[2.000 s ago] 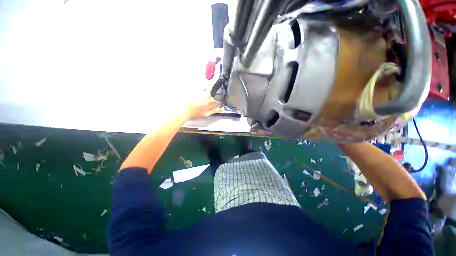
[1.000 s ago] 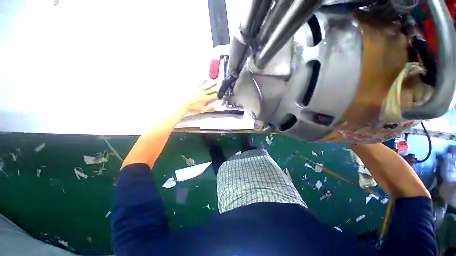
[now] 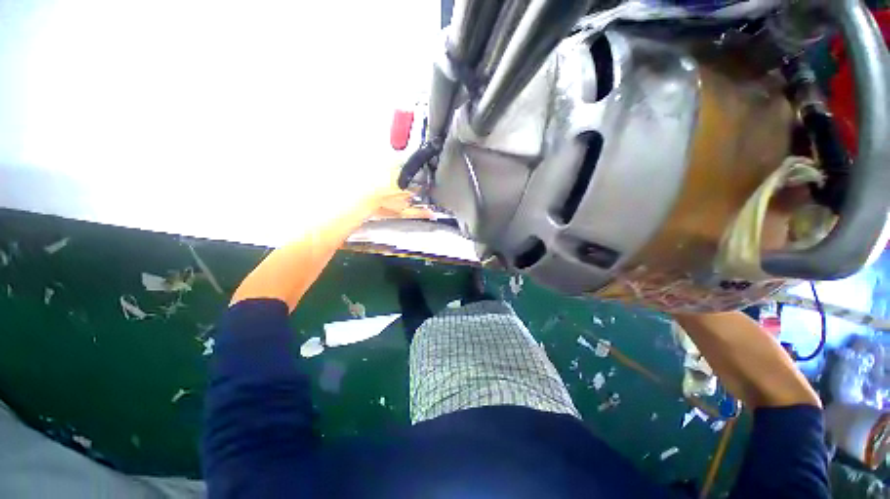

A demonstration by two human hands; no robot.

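Observation:
The cutting machine (image 3: 625,146), with a silver-grey and brown motor body and a curved handle wrapped in yellowish cloth, fills the upper right, close to the camera. A small red part (image 3: 401,129) shows beside its grey tubes. The white fabric lay (image 3: 215,107) glares across the upper left. My left hand (image 3: 395,202) lies on the lay's near edge beside the machine's lower front; its fingertips are partly hidden, and I cannot tell if it grips anything. My right forearm reaches under the motor body, which hides my right hand.
The table edge (image 3: 420,256) runs across in front of me. White offcuts (image 3: 361,330) litter the green floor (image 3: 117,361). A black cable (image 3: 822,322) hangs at the right. A round bin-like object (image 3: 873,436) stands at the right rim. Grey cloth shows at the lower left.
Since one second ago, the machine and my left hand appear slightly further left in view. The dark strip above the red part is now mostly out of sight. The view has tilted a little.

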